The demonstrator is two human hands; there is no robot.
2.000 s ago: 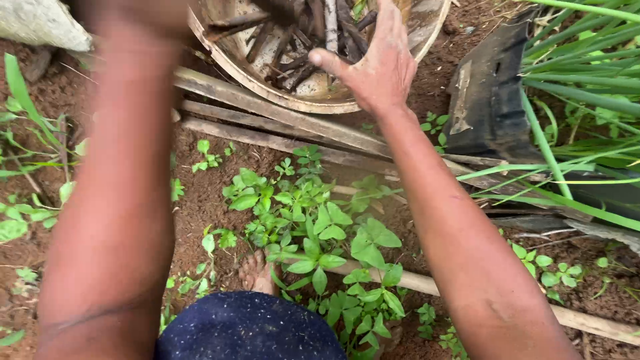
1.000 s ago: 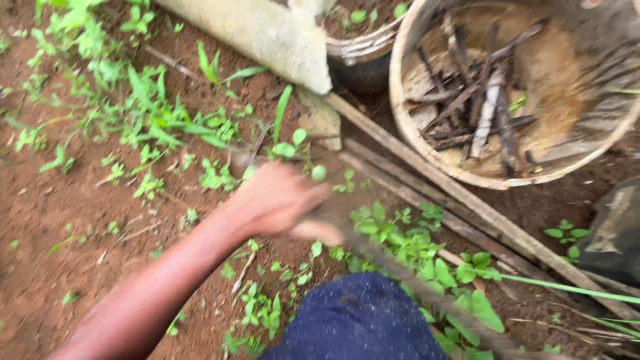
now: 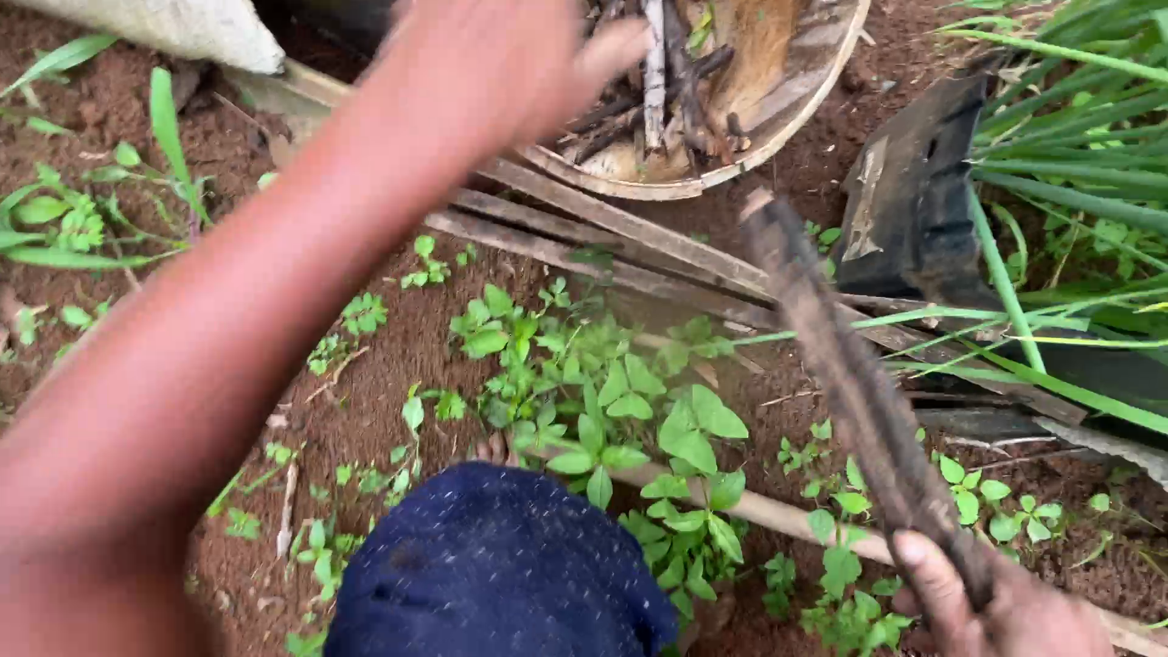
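Note:
My right hand (image 3: 1013, 602) grips the lower end of a dark wooden stick (image 3: 858, 392) at the lower right, its broken pale tip pointing up toward the container. My left hand (image 3: 511, 73), blurred, reaches to the near left side of a round, dirty container (image 3: 794, 137); its thumb is spread, and the rest of the hand is too blurred to tell whether it holds anything. Inside the container lie several short dark sticks (image 3: 698, 100) and one paler stick (image 3: 654, 78). My knee in dark blue cloth (image 3: 493, 566) is at the bottom centre.
Long wooden strips (image 3: 620, 219) lie diagonally below the container. Leafy weeds (image 3: 593, 411) grow from the brown soil, with another pole (image 3: 766, 511) among them. A black plastic piece (image 3: 922, 201) and long green leaves (image 3: 1077, 192) are at right, a pale slab (image 3: 182, 27) at upper left.
The view has swung back toward the right since one second ago. My left hand has moved up to the container's side. My right hand, out of view one second ago, now shows gripping the stick.

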